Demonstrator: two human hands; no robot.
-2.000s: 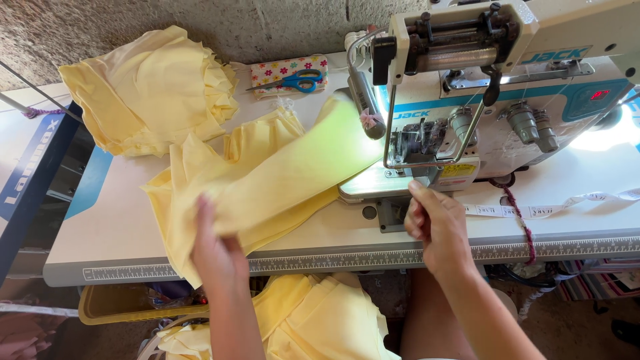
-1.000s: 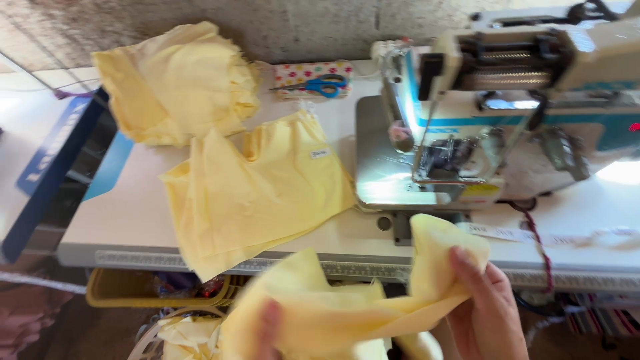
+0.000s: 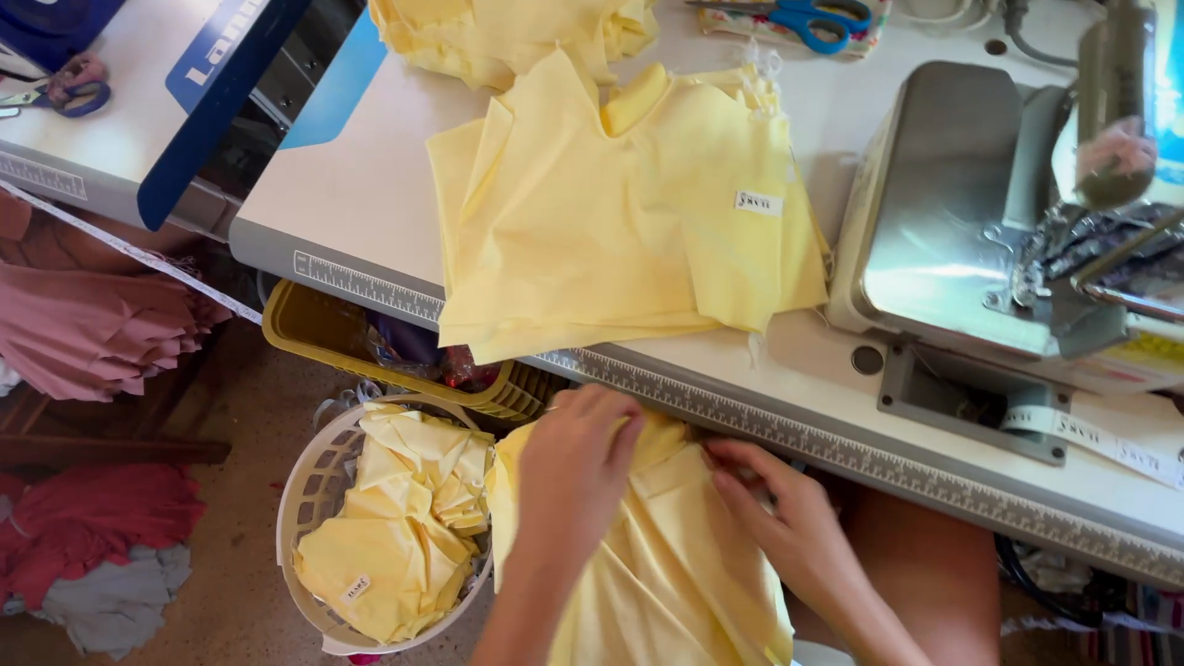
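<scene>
Yellow fabric pieces (image 3: pixel 666 546) lie over my lap, below the table's front edge. My left hand (image 3: pixel 583 453) is on their upper part, fingers bent down onto the cloth; whether it grips is hidden. At the right edge of the same cloth, my right hand (image 3: pixel 777 509) touches it with thumb and fingertips. Stacked yellow garment pieces (image 3: pixel 592 213) with a small white label (image 3: pixel 758 203) lie on the sewing table (image 3: pixel 342 222). To their right stands the sewing machine (image 3: pixel 943 213), partly out of view.
A white plastic basket (image 3: pixel 294 564) with yellow pieces stands at lower left, beside a yellow plastic basket (image 3: pixel 305 324) under the table. Blue-handled scissors (image 3: pixel 814 20) and more yellow fabric (image 3: pixel 518 37) lie at the back. A label tape (image 3: pixel 1101 439) crosses the machine's front right.
My hands have moved from the lifted yellow piece down to the cloth on my lap. The labelled piece on the table has stayed there since one second ago. The view has shifted down and left.
</scene>
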